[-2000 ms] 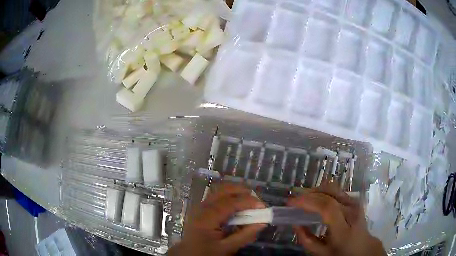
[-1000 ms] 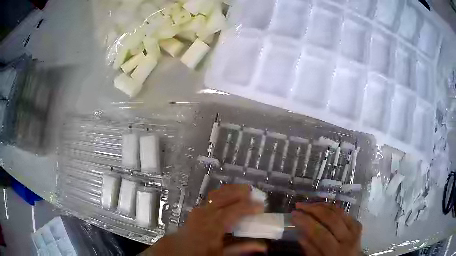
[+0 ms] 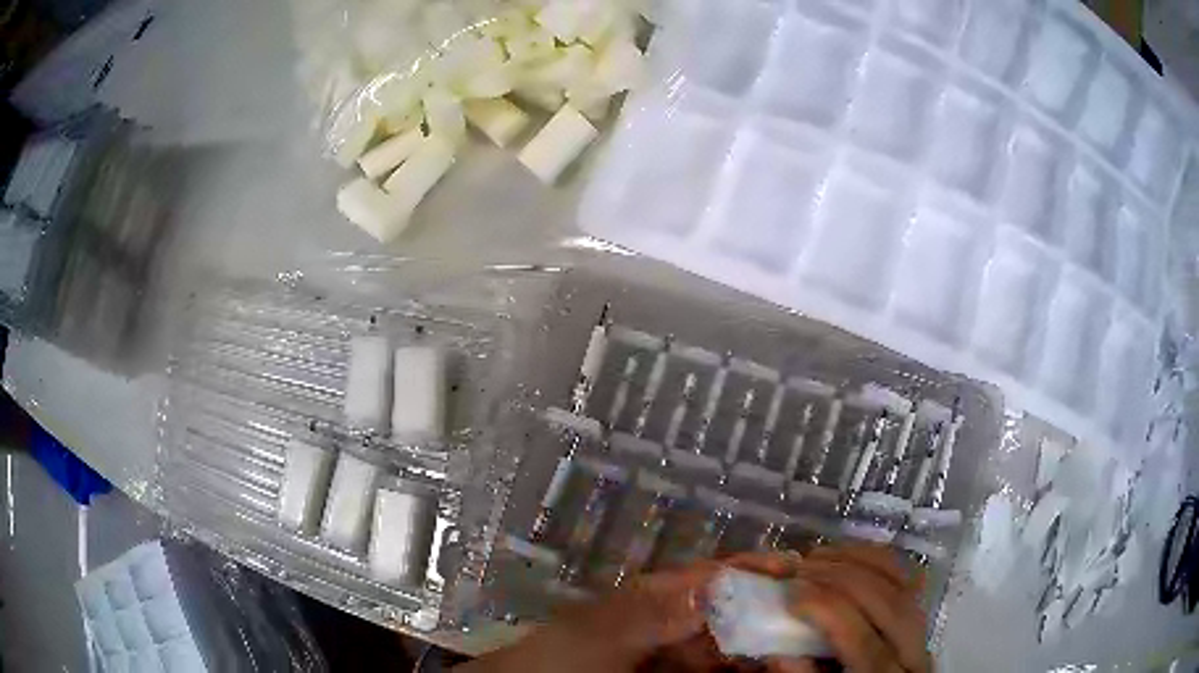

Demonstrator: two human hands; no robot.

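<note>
My left hand [image 3: 631,611] and my right hand [image 3: 861,598] are together at the bottom, over the near edge of the parts tray. Both hold a white block [image 3: 763,615] between them; the fingers are blurred and partly hide it. The clear parts tray [image 3: 966,434] holds slim rod-like parts [image 3: 684,410] in two rows, the nearer row partly covered by my hands. The clear finished-parts tray [image 3: 217,447] at left holds several white blocks [image 3: 420,392] in two rows.
Cream foam pieces [image 3: 559,145] lie in a clear bag behind the trays. A large white compartment tray [image 3: 776,283] fills the back right. Paper scraps [image 3: 1052,539] and a black loop [image 3: 1179,552] lie at right. Stacked clear trays [image 3: 105,250] stand at far left.
My hands have moved right and closed together around the white block, turning it. The view has shifted slightly, so the trays and foam sit a little further right.
</note>
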